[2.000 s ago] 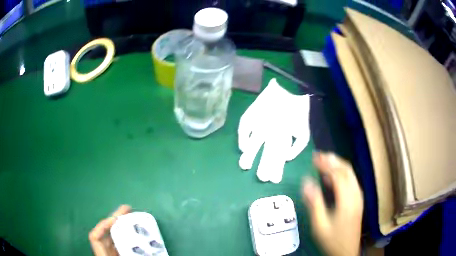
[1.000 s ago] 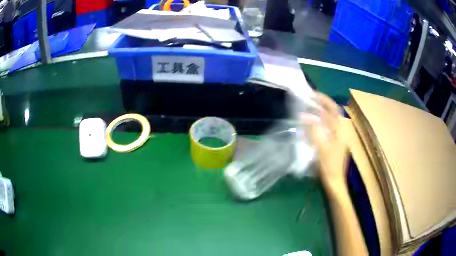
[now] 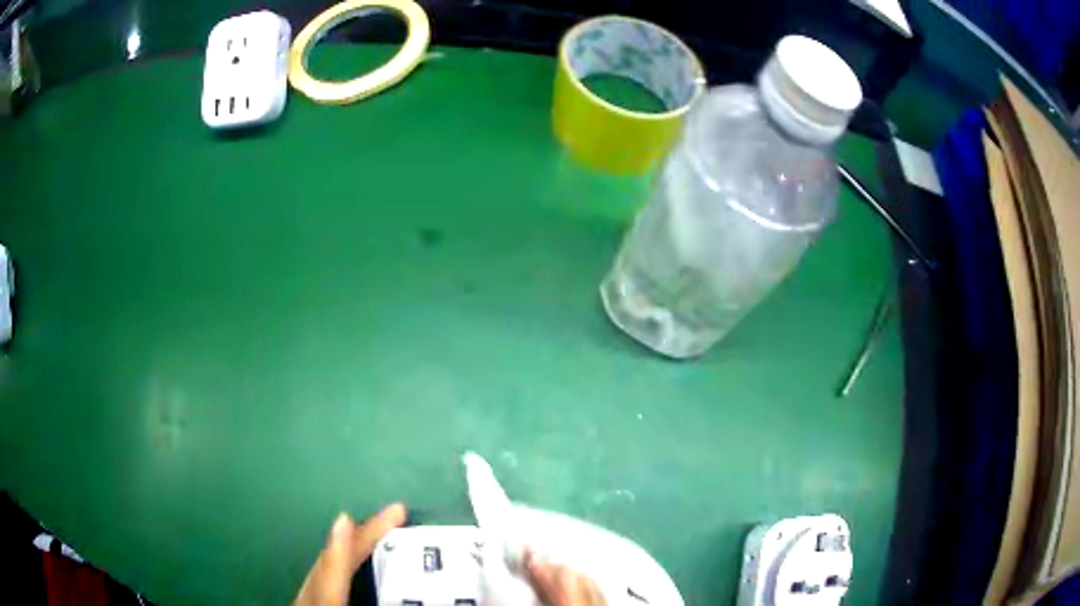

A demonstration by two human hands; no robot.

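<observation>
My left hand (image 3: 341, 561) is at the bottom edge, cut off, with its fingers at the left side of a white socket (image 3: 429, 561). My right hand (image 3: 566, 582), mostly covered and cut off by the bottom edge, holds the white glove (image 3: 592, 550) against that socket's right part. One glove finger sticks up. Another white socket (image 3: 805, 561) lies at the bottom right, its prong side up. The clear bottle (image 3: 732, 213) with a white cap stands in front of my hands and holds clear liquid.
A sample socket (image 3: 245, 71), masking tape (image 3: 417, 47) and yellow packing tape (image 3: 616, 133) are at the back. A dark rod (image 3: 882, 213) and thin tweezers (image 3: 868, 343) lie right of the bottle. Cardboard sheets (image 3: 1028, 355) line the right edge. Part of a white object shows at the left edge.
The glove has moved from the mat beyond my hands to the socket, in my right hand. The view has shifted down from the blue tool box, and the bottle stands farther right relative to the tape.
</observation>
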